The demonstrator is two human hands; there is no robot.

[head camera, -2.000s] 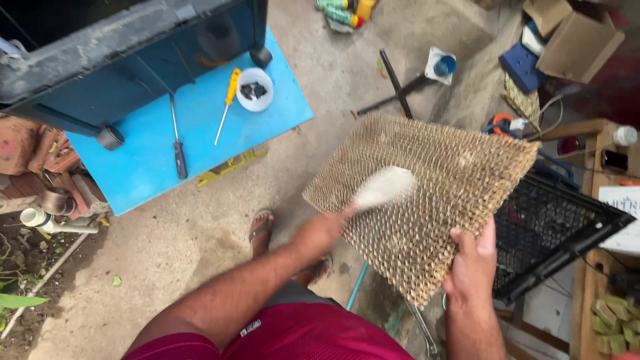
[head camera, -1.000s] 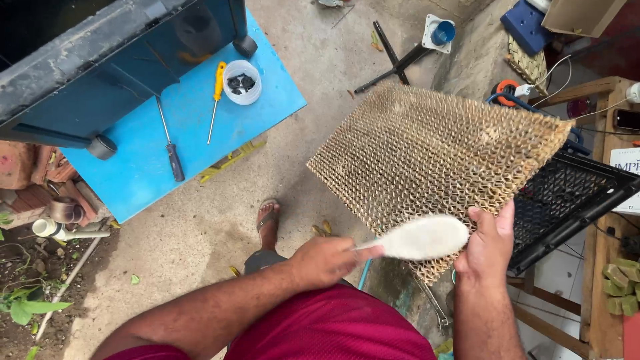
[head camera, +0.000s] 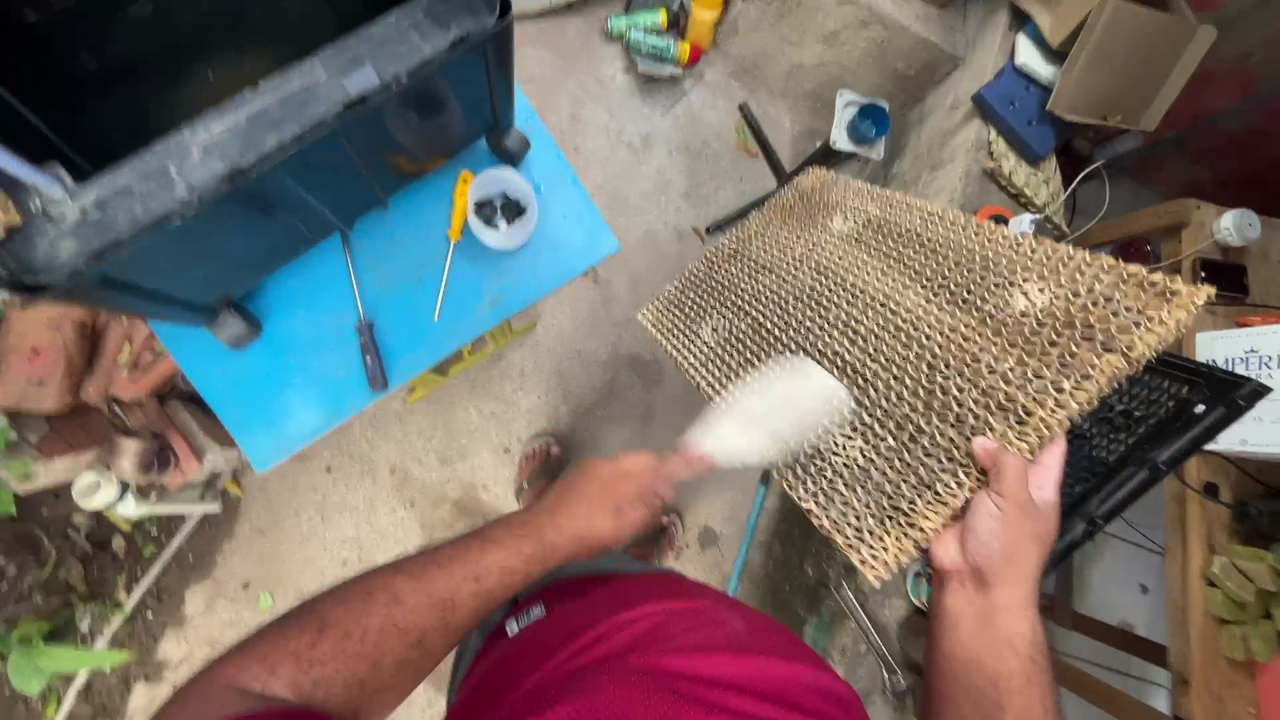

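My right hand (head camera: 1005,510) grips the lower right edge of a brown honeycomb evaporative cooling pad (head camera: 930,330), thumb on its face, the other fingers mostly hidden behind. The pad is tilted in front of me. My left hand (head camera: 620,500) is closed on the handle of a white oval brush (head camera: 770,412), blurred by motion. The brush head overlaps the pad's lower left edge; whether its bristles touch the pad cannot be told.
Left, a black wheeled housing (head camera: 280,150) stands over a blue board (head camera: 290,390) with two screwdrivers (head camera: 455,240) (head camera: 370,355) and a cup of dark parts (head camera: 503,210). Right are a black grille (head camera: 1150,430) and wooden table (head camera: 1190,560). Black bars (head camera: 765,145) lie beyond the pad.
The brush in my left hand has moved up and left from beside my right hand, where it was a second ago. My right hand still holds the pad.
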